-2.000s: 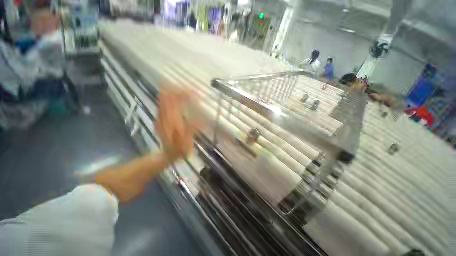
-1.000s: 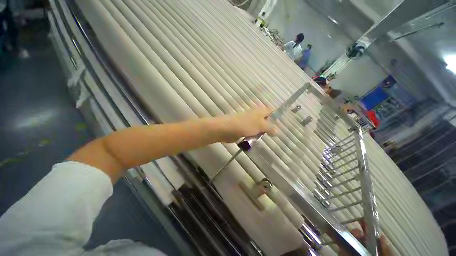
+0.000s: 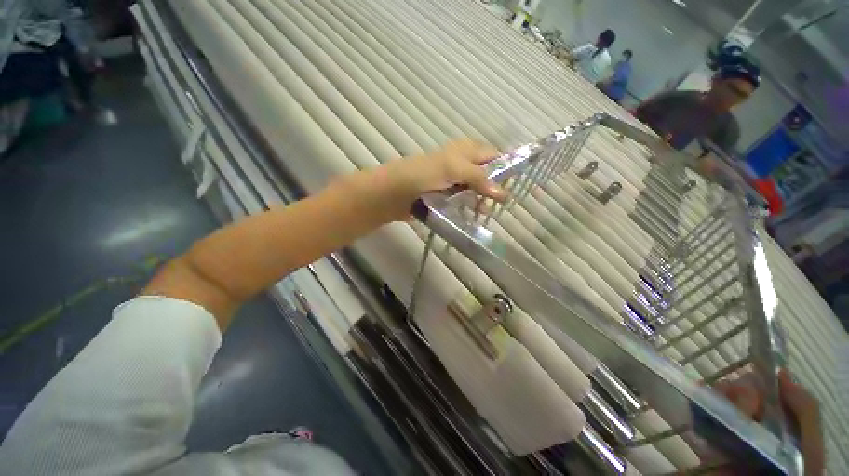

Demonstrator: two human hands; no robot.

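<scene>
A steel rack [image 3: 549,288], an open rectangular frame with rows of thin rods, stands tilted in view over the cloth-covered tubes [image 3: 307,102]. My left hand [image 3: 456,177] grips its near left corner at the top bar. My right hand [image 3: 782,409] holds its near right corner at the lower right; part of it is hidden behind the bars. A metal clip [image 3: 500,308] with a flat pale strip [image 3: 477,329] lies on the tubes, seen below the rack's front bar. More small clips [image 3: 610,192] show through the rack.
Bare shiny tubes [image 3: 610,418] show in a gap between cloth sections. Long side rails [image 3: 223,177] with white ties [image 3: 194,141] run along the left. A person [image 3: 694,116] stands across the bank, near the rack's far side. Two more people are far back. The grey floor has a yellow line.
My left hand first moved freely near the side rails, then took hold of the rack's left corner. The rack has changed its tilt. The person across has come into fuller view.
</scene>
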